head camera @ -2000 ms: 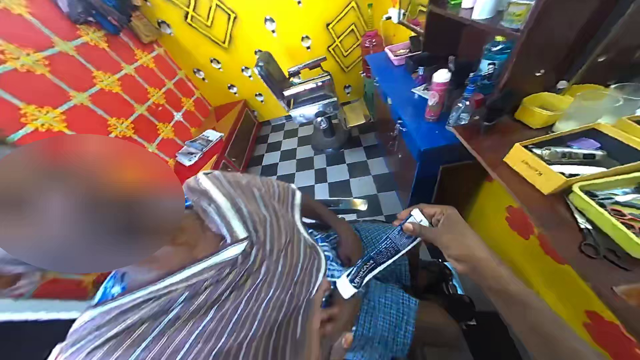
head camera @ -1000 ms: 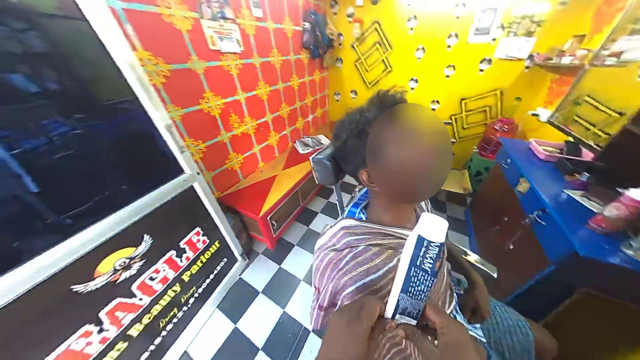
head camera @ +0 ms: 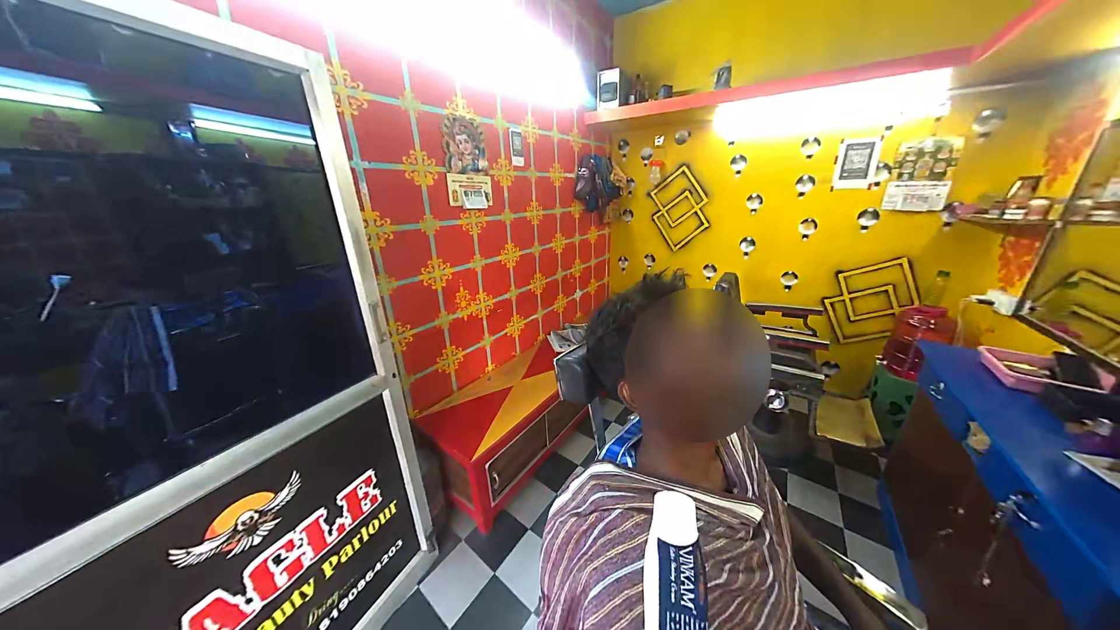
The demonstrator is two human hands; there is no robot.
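Note:
A tube of cream (head camera: 675, 569), dark blue and white with a white cap at its upper end, stands upright at the bottom edge of the head view. It is in front of the chest of a person (head camera: 656, 516) seated in a chair and wrapped in a striped cloth (head camera: 604, 534). The chair's dark headrest (head camera: 574, 374) is behind that person's head. The lower part of the tube is cut off by the frame. Neither my left hand nor my right hand shows, so what holds the tube is hidden.
A glass door (head camera: 385, 350) with a metal frame stands at left. Behind the person is a red and yellow bench (head camera: 490, 394). At right, a blue counter (head camera: 989, 420) bears a pink tray (head camera: 1015, 372). A red water jug (head camera: 919, 337) is by the yellow wall.
Two hands held the tube one second ago; both have left the view. The view has tilted up. Before that, one hand held the tube out near the blue counter.

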